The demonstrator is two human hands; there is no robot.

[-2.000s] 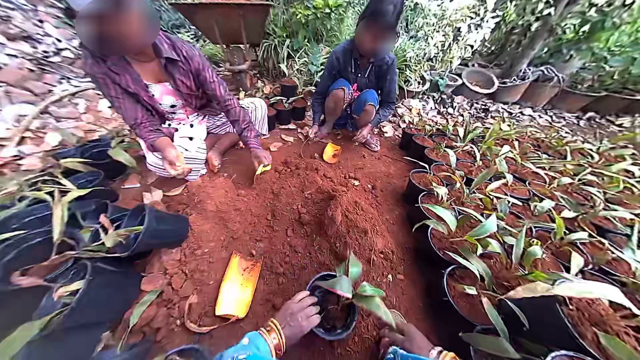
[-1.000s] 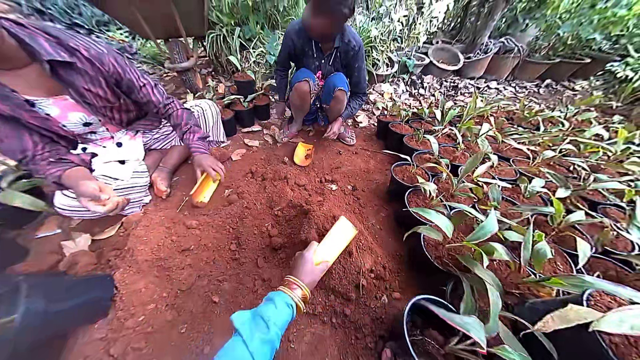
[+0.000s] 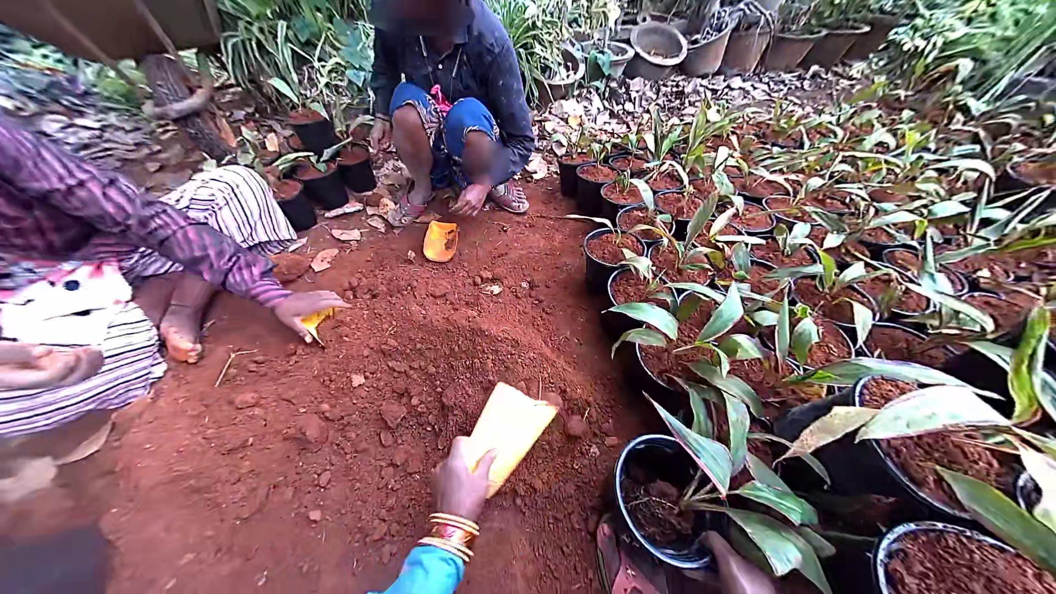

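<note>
My left hand (image 3: 464,481), with bangles at the wrist, grips the near end of a yellow plastic scoop (image 3: 511,429). The scoop's far end rests against a mound of loose red soil (image 3: 487,355). Lower right, my right hand (image 3: 734,565) holds the rim of a black plastic plant pot (image 3: 623,503) from its near right side; its fingers are partly hidden by the pot and leaves. A leafy seedling (image 3: 701,454) leans to the right in this pot, which has dark soil low inside.
Rows of potted seedlings (image 3: 726,313) stand along the right. At the left a seated person's hand (image 3: 305,309) holds another yellow scoop (image 3: 318,320). A crouching person (image 3: 454,99) is at the back, near a yellow scoop on the soil (image 3: 440,241). Small black pots (image 3: 323,188) stand behind.
Two seconds ago both my hands were at the potted seedling and the scoop lay on the soil to the left. My left hand has since taken hold of the scoop and moved it to the mound.
</note>
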